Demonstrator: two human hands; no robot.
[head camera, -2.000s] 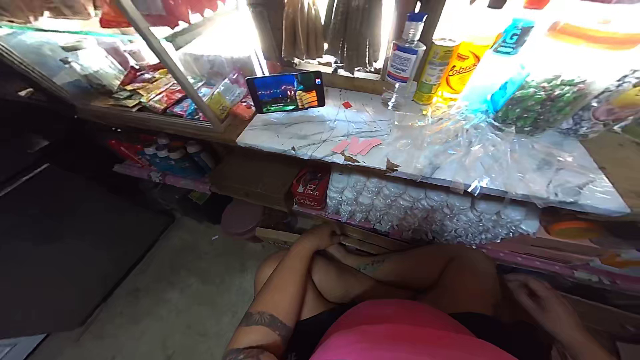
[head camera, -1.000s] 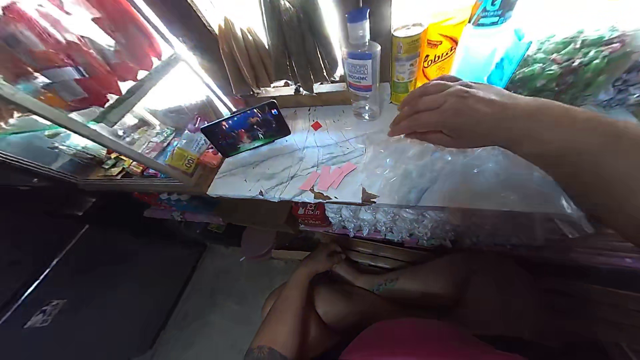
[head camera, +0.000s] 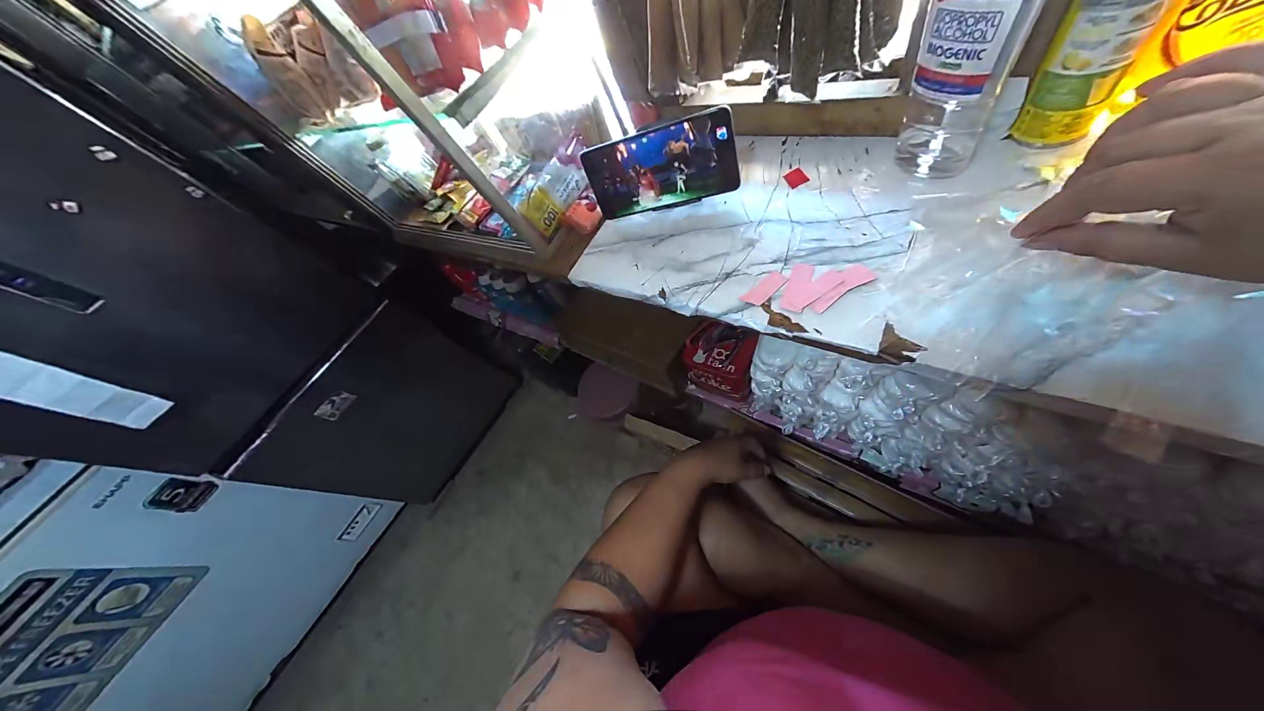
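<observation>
My right hand (head camera: 1155, 173) is raised over the right part of the marble-patterned counter (head camera: 681, 247), fingers bent, at clear plastic film (head camera: 997, 267); whether the fingertips pinch it I cannot tell. A clear plastic alcohol bottle (head camera: 953, 89) stands to the hand's left, with a yellow-green container (head camera: 1076, 79) between them. My left hand (head camera: 731, 459) rests low by my crossed legs, its fingers curled and partly hidden. Several pink paper strips (head camera: 810, 288) lie near the counter's front edge. A small red square (head camera: 796, 178) lies farther back. A phone (head camera: 662, 163) with a lit screen leans at the counter's left end.
Under the counter are a red tin (head camera: 719, 357) and several clear knotted plastic bags (head camera: 879, 420). A glass display case (head camera: 444, 148) with packets adjoins the counter on the left. Dark cabinet doors (head camera: 395, 395) and a white freezer (head camera: 247, 573) stand at the far left.
My right hand, low at the right two seconds ago, rose over the counter and now appears farther right. My left hand stays by my legs. The view has turned, showing more on the left.
</observation>
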